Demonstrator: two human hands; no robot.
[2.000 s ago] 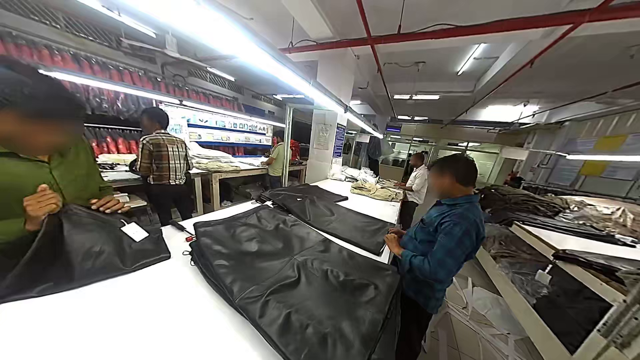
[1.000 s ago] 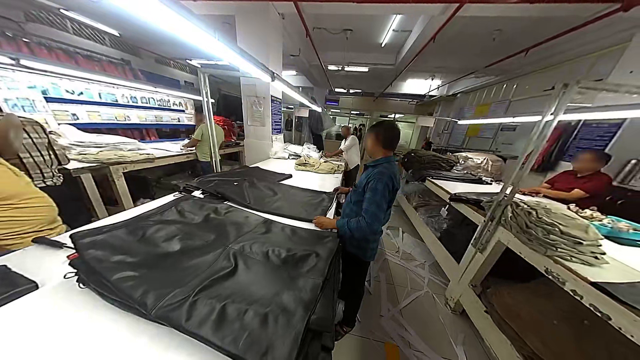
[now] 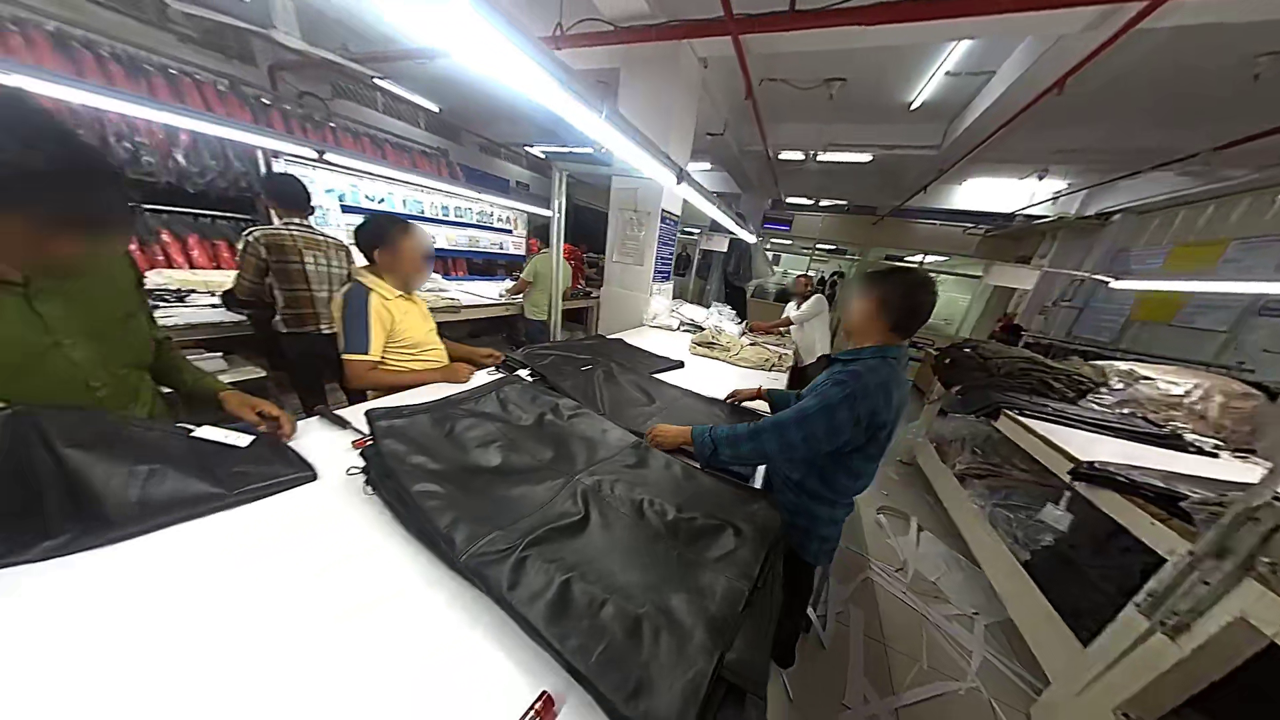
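Neither my left hand nor my right hand is in the head view. Nearest the camera, a stack of black leather-like garments [image 3: 580, 520] lies on the white table [image 3: 300, 610]. A small red object [image 3: 540, 705] shows at the table's bottom edge. Beyond the stack lie more black garments [image 3: 640, 385]. At the left, a black garment [image 3: 130, 480] with a white tag [image 3: 222, 435] lies in front of a co-worker in green, whose hand [image 3: 260, 412] is beside the tag. A dark-handled tool [image 3: 335, 418] lies near the stack's far left corner.
A co-worker in a blue checked shirt [image 3: 820, 450] stands right of the table, hands at the garments. Another in a yellow shirt [image 3: 395, 325] stands across it. Racks with folded garments [image 3: 1020, 375] line the right side. White strips [image 3: 920, 620] litter the floor.
The view has swung right and back left. A co-worker in yellow now stands by the far side of the table, not seen there two seconds ago. The blue-shirted co-worker's arms reach farther over the garments.
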